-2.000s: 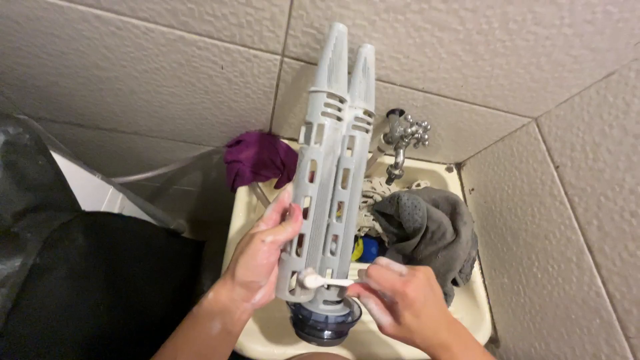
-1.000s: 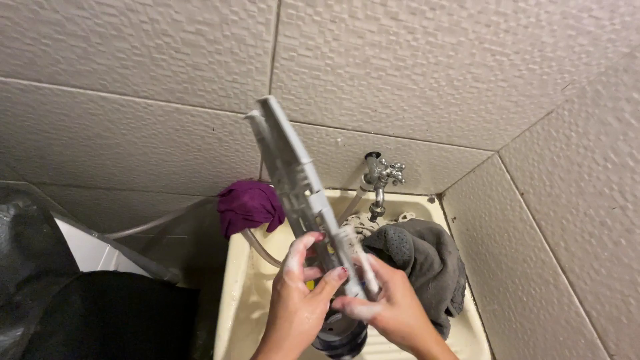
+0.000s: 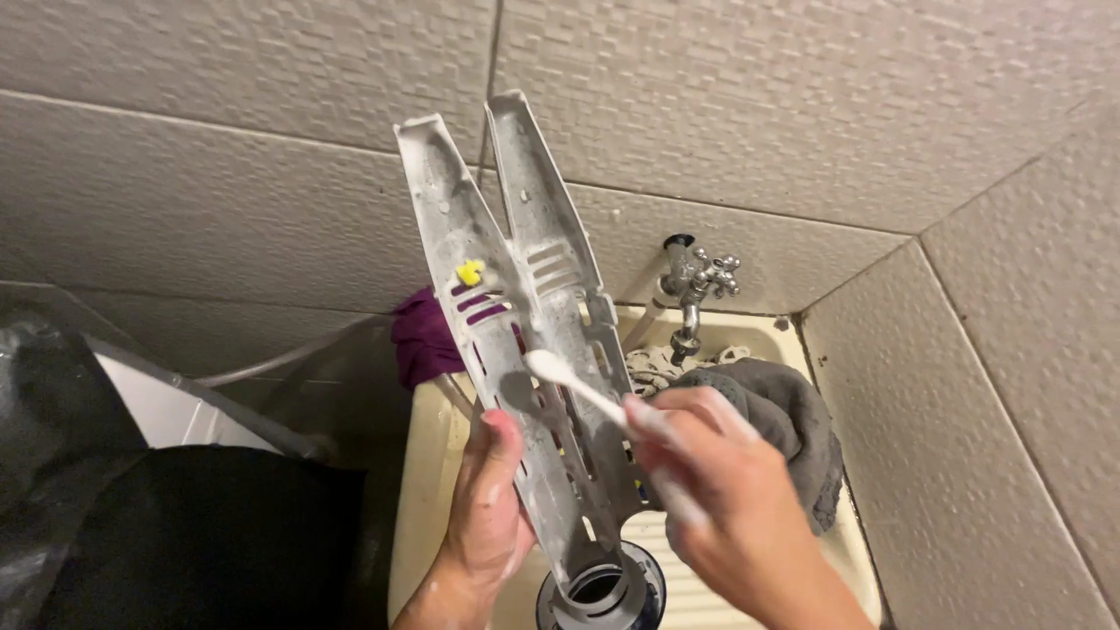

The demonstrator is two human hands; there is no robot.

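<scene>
My left hand (image 3: 490, 507) grips the lower left edge of a long grey slotted plastic part (image 3: 560, 306), which is tilted upright over the sink with its hollow inner side facing me. It has two tapering arms and a round dark base (image 3: 646, 586) at the bottom. My right hand (image 3: 726, 490) holds a white toothbrush (image 3: 582, 389), its head over the ridge between the two arms. Suds cover the fingers of both hands. A small yellow piece (image 3: 470, 273) lies inside the left arm near its slots.
The cream ribbed sink (image 3: 420, 490) stands in a tiled corner under a metal tap (image 3: 691, 297). A grey cloth (image 3: 787, 429) lies in its right side, a purple cloth (image 3: 424, 337) hangs over its left corner. A hose (image 3: 289, 359) and black covering (image 3: 201, 534) are at left.
The grey part has been turned over, from its slotted outer face to its hollow inner side. The right hand has moved up along it with the toothbrush.
</scene>
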